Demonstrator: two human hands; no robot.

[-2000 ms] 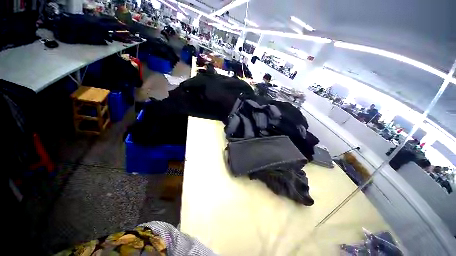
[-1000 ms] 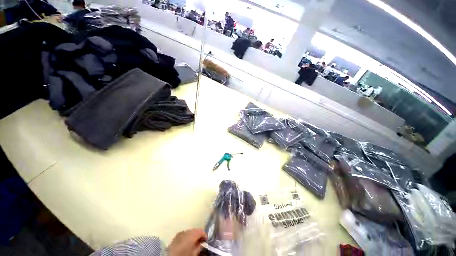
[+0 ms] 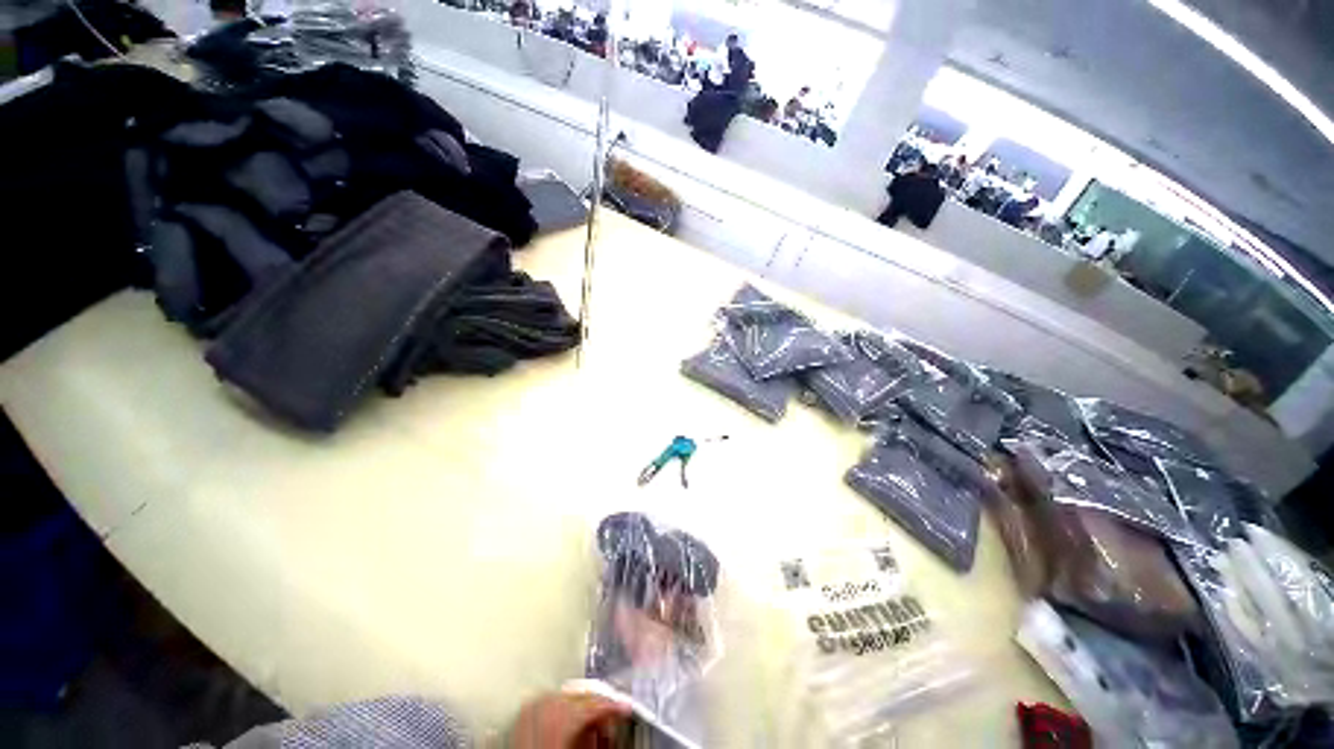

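Note:
A clear polybag (image 3: 701, 659) with dark grey cloth (image 3: 680, 558), likely folded trousers, inside stands out at the bottom centre. My left hand (image 3: 574, 721) is cut off by the bottom edge, at the bag's near, white edge, and seems to grip it. My right hand (image 3: 641, 632) shows blurred through the plastic, fingers around the dark cloth; its wrist is hidden. Flat empty printed polybags (image 3: 875, 629) lie just right. A teal air blow gun (image 3: 673, 457) lies beyond on the cream table (image 3: 439, 505).
Folded dark trousers (image 3: 351, 315) lie at left before a large dark pile (image 3: 88, 190). Packed grey trousers (image 3: 922, 490) lie along the far right side, with a brownish bag (image 3: 1112, 571) and white bags (image 3: 1276, 593). A red plaid piece (image 3: 1050, 726) is at the bottom. A thin pale line hangs beyond the blow gun.
The view has swung right from the trouser pile to the bags. Since one second ago, my left hand has moved lower, to the bag's near edge, and the bagged cloth has shifted slightly left.

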